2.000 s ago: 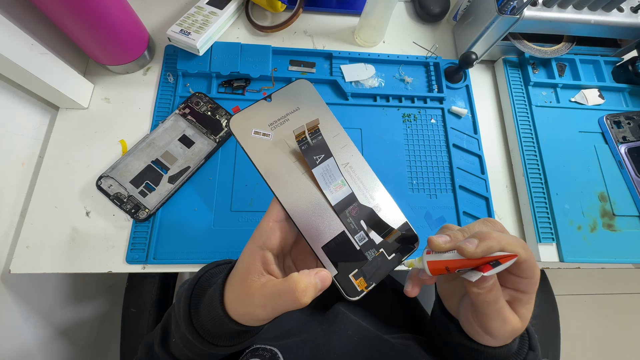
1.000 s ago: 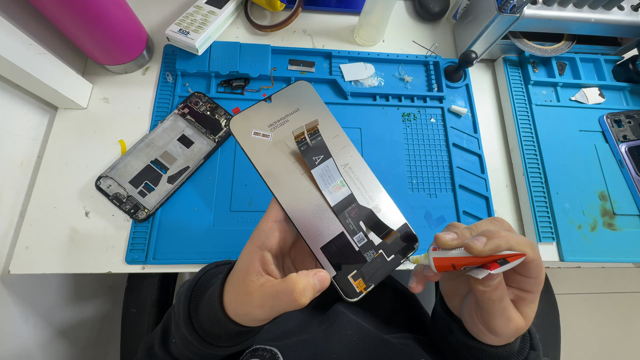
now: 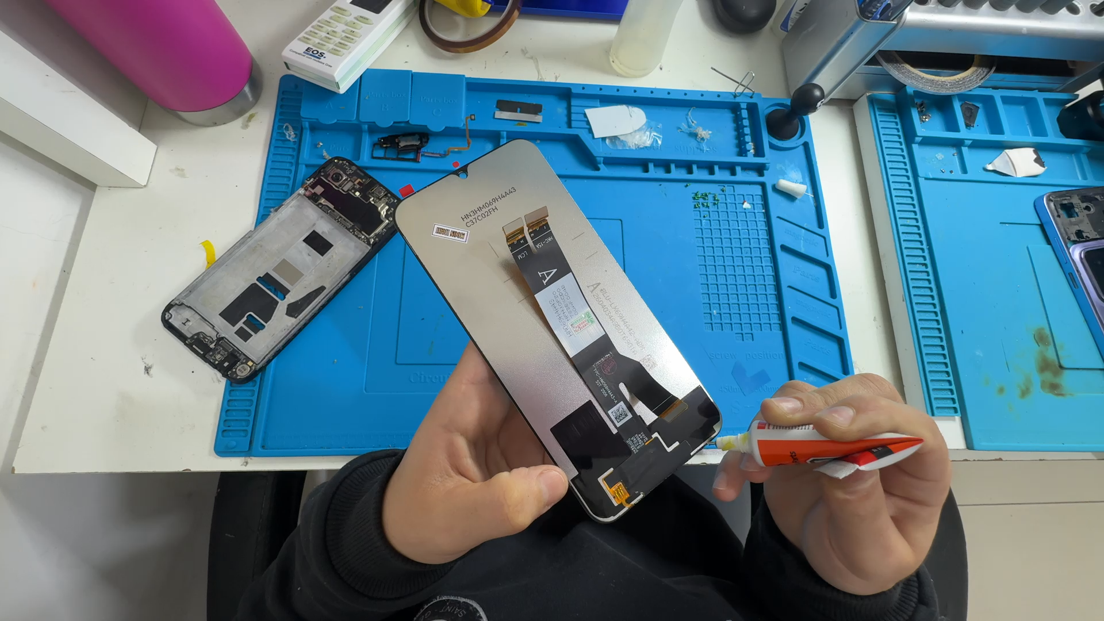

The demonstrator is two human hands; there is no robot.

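My left hand point(image 3: 483, 470) grips a phone display panel point(image 3: 483, 250) by its lower left edge, its silvery back and ribbon flex cable point(image 3: 573, 323) facing up. In my right hand point(image 3: 862, 483) is a red and white glue tube point(image 3: 798, 447), partly rolled up, with its thin nozzle at the panel's lower right corner. A strip of light material shows along the panel's bottom edge. The opened phone frame point(image 3: 276, 272) lies tilted at the left, partly on the blue silicone repair mat point(image 3: 414, 414) and partly on the white table.
Small parts point(image 3: 401, 147), a white scrap point(image 3: 614, 121) and plastic bits sit in the mat's upper trays. Behind stand a pink bottle point(image 3: 164, 52), a white keypad device point(image 3: 345, 39) and a tape roll point(image 3: 470, 21). A second blue mat point(image 3: 1000, 302) holds another phone point(image 3: 1078, 250) at right.
The glue tube's nozzle has moved a little up and to the right along the panel's lower right corner. My left hand and the panel have stayed about where they were.
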